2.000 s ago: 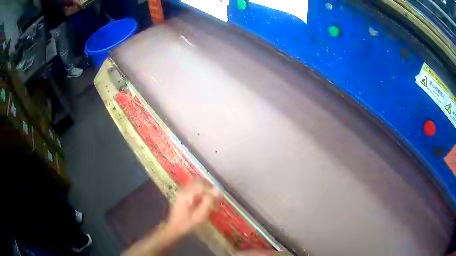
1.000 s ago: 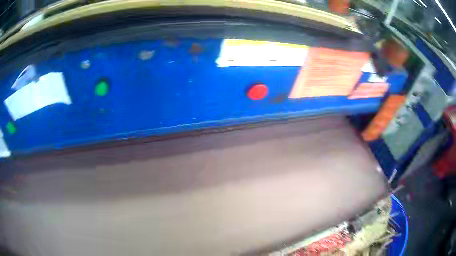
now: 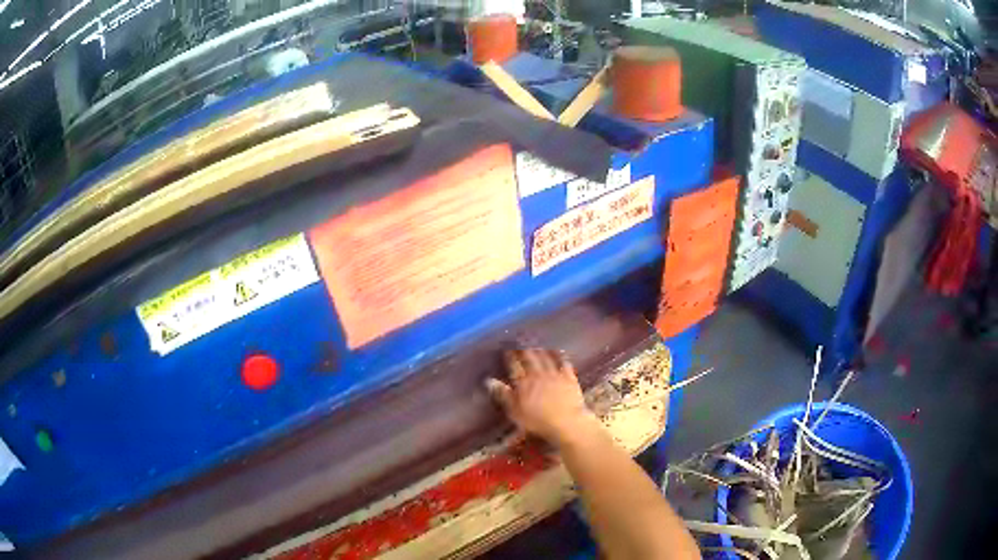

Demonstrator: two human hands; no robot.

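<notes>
My right hand (image 3: 542, 396) lies palm down on the brownish-mauve pad (image 3: 378, 454) near its right end. Its fingers are spread, and I see nothing held in it. The forearm crosses the front edge from the lower right. The red trough strip (image 3: 421, 509), with dark debris on it, runs along the front of the pad, beside the pale wooden edge board (image 3: 498, 523). Dark debris lies on the board's right end, near my wrist. My left hand is not in view.
The blue press beam (image 3: 219, 432) runs behind the pad, with a red button (image 3: 259, 372) and an orange notice (image 3: 421, 246). Long tan strips (image 3: 208, 181) lie on its top. A blue scrap bin (image 3: 900, 481) with tangled ribbons stands right, below the control panel (image 3: 766, 175).
The view has swung right to the press end, bringing the scrap-filled bin and control panel fully into view. My right hand now shows on the pad; no hand showed one second ago.
</notes>
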